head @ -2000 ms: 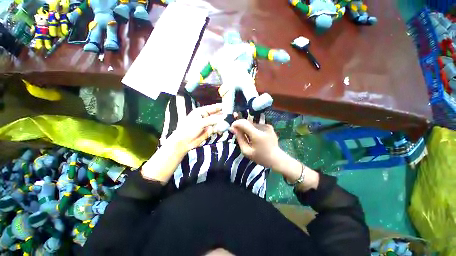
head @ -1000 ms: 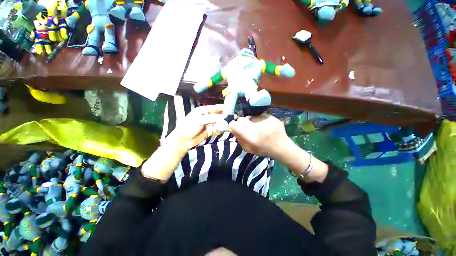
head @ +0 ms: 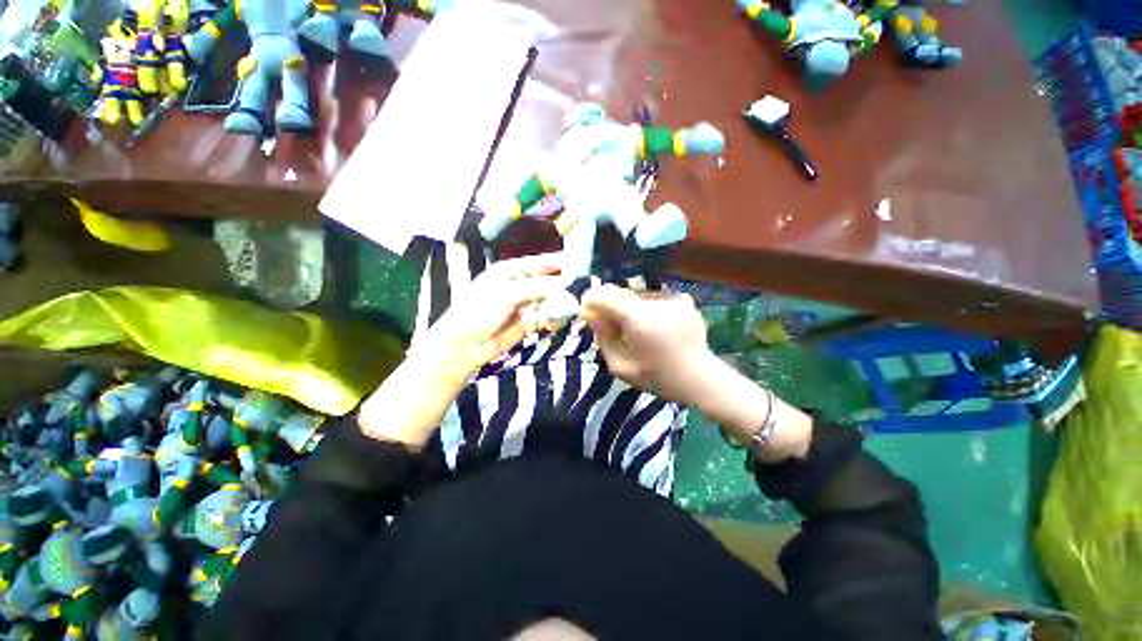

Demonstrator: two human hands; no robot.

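Observation:
A stuffed doll (head: 599, 169) with a pale grey-blue body, green sleeves and yellow bands lies at the table's front edge, its head away from me and its legs towards my lap. My left hand (head: 507, 311) holds the end of one leg, the doll's foot, from the left. My right hand (head: 645, 328) is at the same foot, thumb and fingertips pinched together; whether they grip the foot, a thread or a small tool is too small to tell. The other leg lies free, bent to the right. A dark thin thing shows beside the doll's head.
White paper sheets (head: 432, 119) lie left of the doll. A small brush (head: 783, 132) lies right. Grey-blue dolls (head: 827, 31) and small yellow dolls (head: 122, 75) lie farther back. Left below are a yellow sack (head: 213, 338) and heaped dolls (head: 138, 488). A blue crate (head: 1087, 150) stands right.
The doll's upper body and free leg have shifted slightly, while my hands stay at the same foot. My right hand turned a little and came back. The view has shifted slightly.

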